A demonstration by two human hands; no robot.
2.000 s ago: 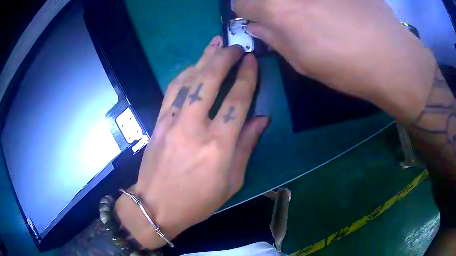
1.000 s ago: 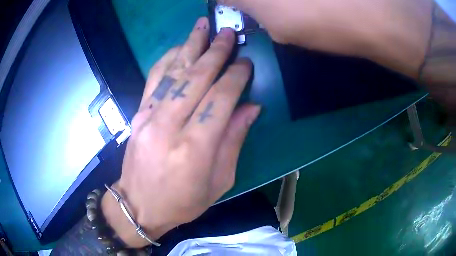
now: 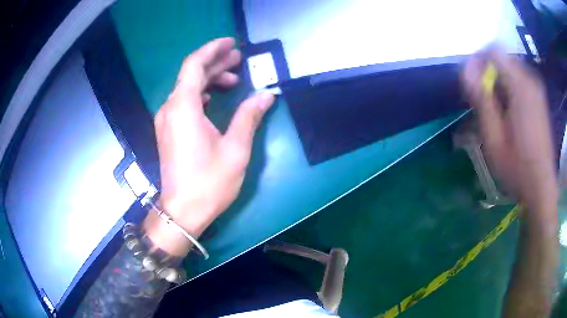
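A framed panel (image 3: 398,31) with a pale glowing face and black border lies at the top, its black lower flap (image 3: 367,112) reaching toward the bench edge. Its corner cutout (image 3: 262,69) is a bright white patch with dark specks. My left hand (image 3: 202,130) is beside the cutout, fingers apart, the thumb tip at the cutout's lower edge by a small white piece. My right hand (image 3: 507,105) is blurred at the panel's right part, closed around a utility knife whose yellow part (image 3: 489,79) shows; its blade cannot be made out.
A second framed panel (image 3: 68,174) lies at the left with its own white cutout (image 3: 137,178), beside a pale curved rail (image 3: 46,59). The green bench (image 3: 280,180) ends in a slanting edge. Beyond are metal brackets (image 3: 334,276), yellow floor tape (image 3: 457,267) and a white cloth-like thing (image 3: 289,310).
My right hand has moved right and down, away from the cutout, uncovering the panel. My left hand has spread its thumb from its fingers and no longer presses on the cutout.
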